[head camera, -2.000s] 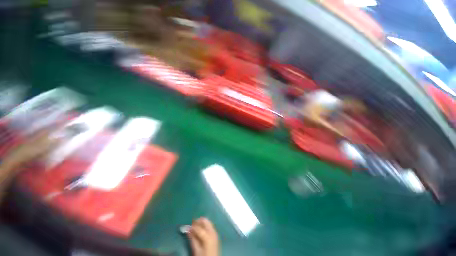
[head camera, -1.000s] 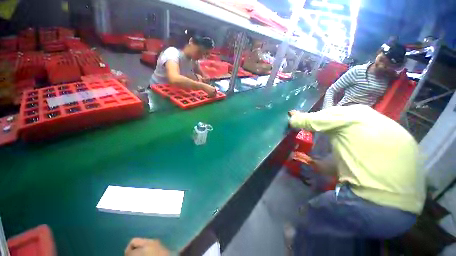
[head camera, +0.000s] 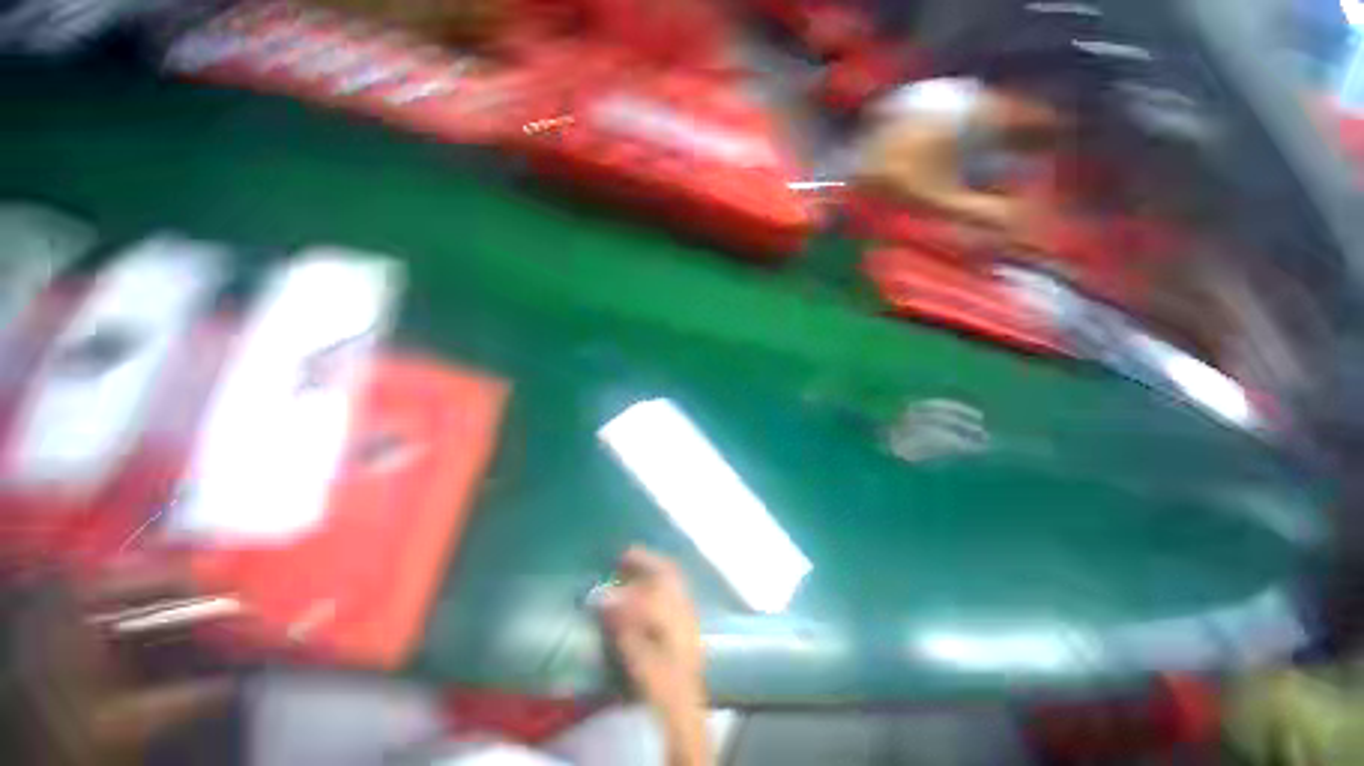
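Observation:
The frame is blurred. My right hand (head camera: 654, 629) is at the bench's near edge, with its fingers closed on a small shiny piece (head camera: 603, 594), too blurred to name surely. My left hand (head camera: 142, 703) is a dark smear at the lower left; a pale streak lies across it, and its grip is unclear. The shallow red tray (head camera: 426, 501) is at the left, with long white boxes (head camera: 284, 404) and small dark pieces on it. A blank white box (head camera: 711, 501) lies slantwise on the green bench, right of the tray and beyond my right hand.
A small clear bottle (head camera: 938, 431) stands farther right on the bench. Stacked red cell trays (head camera: 673, 165) line the far side. A person in a white top (head camera: 928, 142) works across the bench by another red tray (head camera: 965, 299). Something yellow-green (head camera: 1294, 726) shows at the lower right.
The view has swung left and down, bringing the shallow tray, its white boxes and my left hand into view. My right hand now shows more fully, with the shiny piece. The yellow-clothed person is mostly out of frame.

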